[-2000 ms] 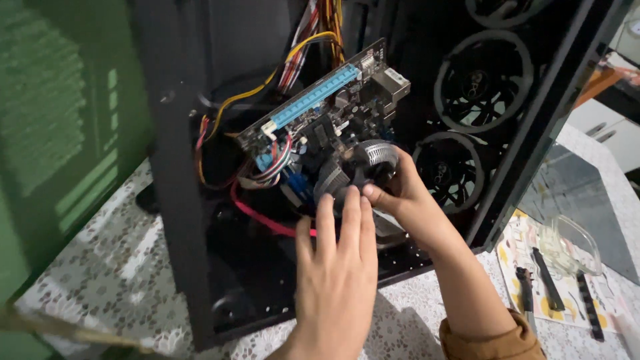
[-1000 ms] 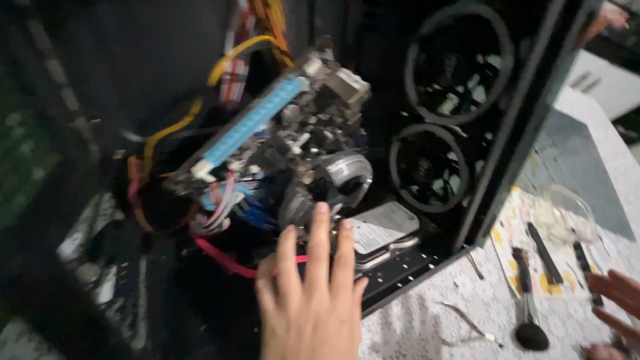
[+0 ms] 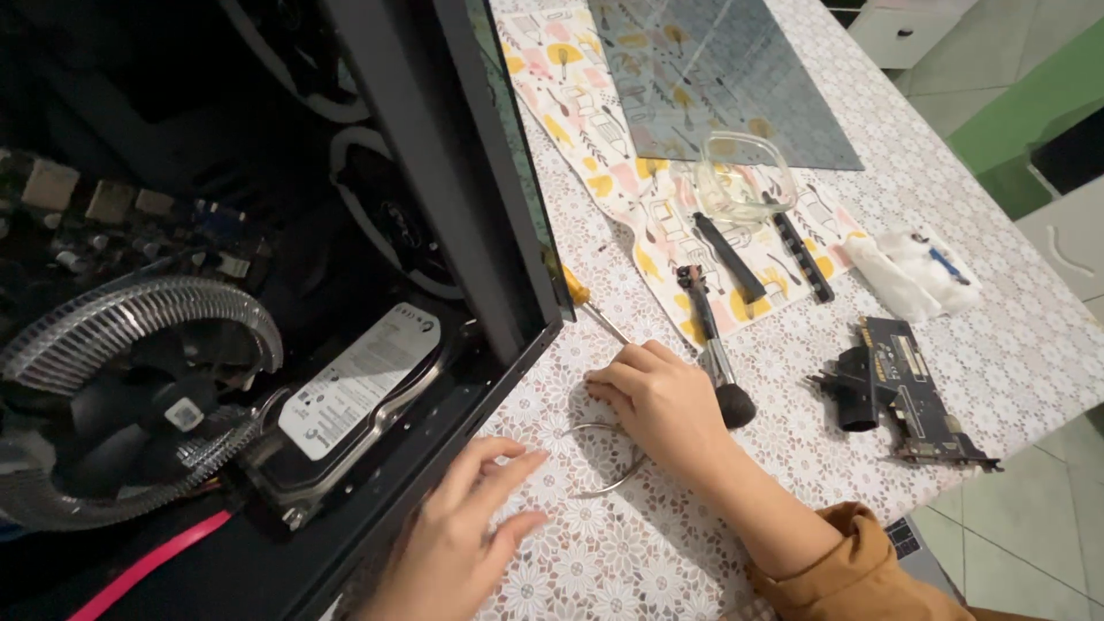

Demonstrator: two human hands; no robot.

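My right hand [image 3: 664, 410] rests on the lace-patterned tablecloth [image 3: 578, 552], its curled fingers by the shaft tip of a yellow-handled screwdriver [image 3: 580, 289]. Whether it grips anything is hidden. A thin curved metal piece [image 3: 608, 490] lies partly beneath it. Beside the case's lower edge, my left hand [image 3: 470, 526] has its fingers apart and holds nothing. The black computer case [image 3: 448, 172] fills the left side. Inside are a round finned CPU cooler [image 3: 147, 397], a hard drive [image 3: 366, 379] with a white label and a red cable [image 3: 151, 565].
A brush [image 3: 716, 354], black strips [image 3: 729, 256] and a glass container [image 3: 746, 181] lie on a patterned cloth. A tinted glass panel [image 3: 733, 86] is behind. At right are white wipes [image 3: 906, 276] and a graphics card [image 3: 918, 388] with a black fan part.
My right hand has left the cooler and is on the tablecloth. My left hand has moved away from the cooler to beside the case's edge. The view has swung right.
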